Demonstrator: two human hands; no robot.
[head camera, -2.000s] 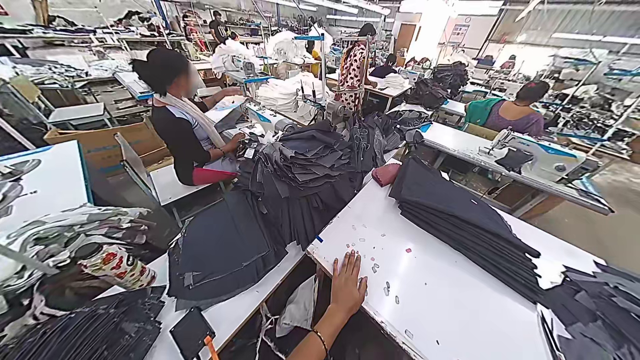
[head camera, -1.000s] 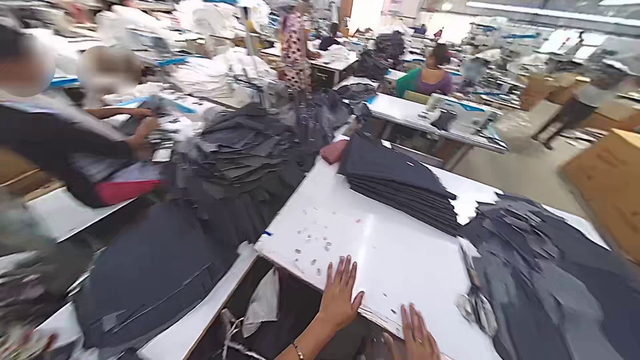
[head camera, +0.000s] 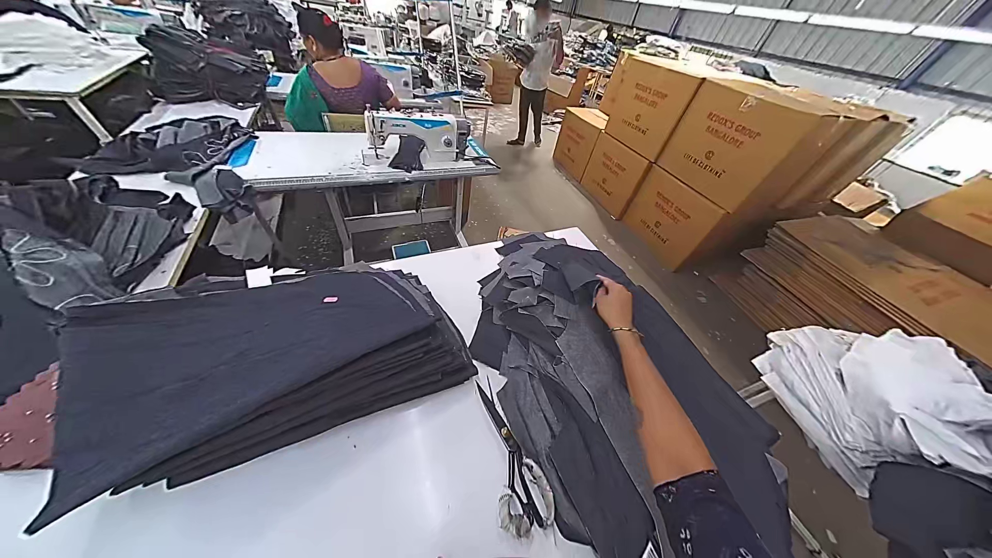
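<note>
My right hand (head camera: 614, 302), with a thin bangle at the wrist, reaches over the far part of a loose heap of dark grey cut fabric pieces (head camera: 570, 356). Its fingers pinch the edge of a dark piece. Black-handled fabric scissors (head camera: 509, 446) lie on the white table (head camera: 372, 480), left of the heap, with blades pointing away and slightly apart. Further left is a neat stack of dark fabric panels (head camera: 248, 341), bearing a small pink tag (head camera: 330, 299). My left hand is out of view.
Beyond the table stand a sewing machine (head camera: 418, 136) on its bench and a seated person (head camera: 337, 77). Another person (head camera: 535, 74) stands farther back. Stacked cardboard boxes (head camera: 721, 139), flattened cartons (head camera: 876, 271) and a white cloth pile (head camera: 883, 395) are at the right.
The view has swung right. My right hand, flat at the table's near edge a second ago, is now on the loose fabric heap, holding a piece's edge. My left hand has left the view.
</note>
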